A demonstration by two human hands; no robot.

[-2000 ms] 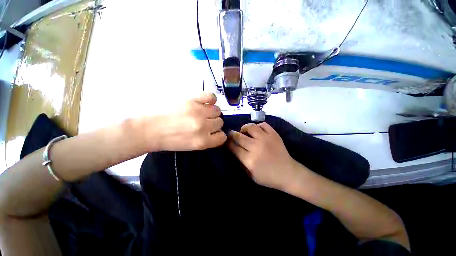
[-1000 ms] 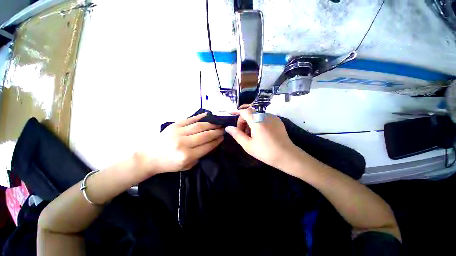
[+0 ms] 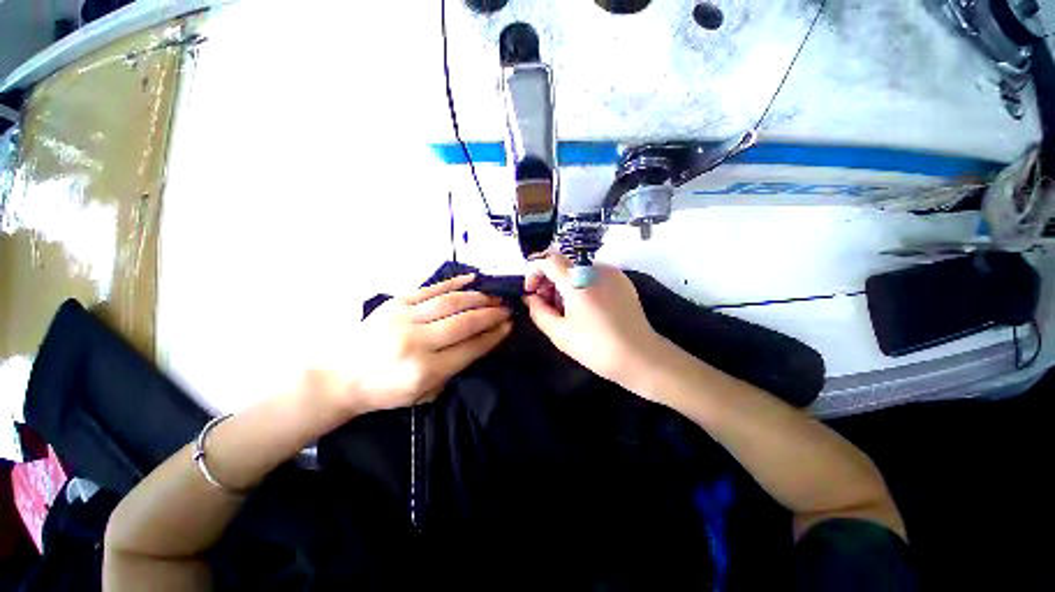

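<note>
Black cloth point(image 3: 498, 428) lies over the front table edge and hangs into my lap, with a thin white stitch line running down it. My left hand point(image 3: 422, 341) holds a folded edge of it just left of the needle area. My right hand point(image 3: 584, 312) pinches the same edge close beside it, just below the presser foot area. The fingertips of both hands nearly meet. The white sewing machine point(image 3: 694, 162) with its blue stripe stands right behind my hands. The needle is hidden behind the shiny metal guard point(image 3: 532, 150) and my right fingers.
A flat black device point(image 3: 951, 301) with a cord lies at the right table edge. A tan shiny panel point(image 3: 81, 197) is at the left. A black folded garment part point(image 3: 104, 387) hangs at the left edge. A cream thread bundle point(image 3: 1018, 197) hangs at the machine's right end.
My left hand has opened from a fist and moved down and left along the cloth. My right hand has moved up towards the presser foot area. The cloth edge is now raised and folded between them.
</note>
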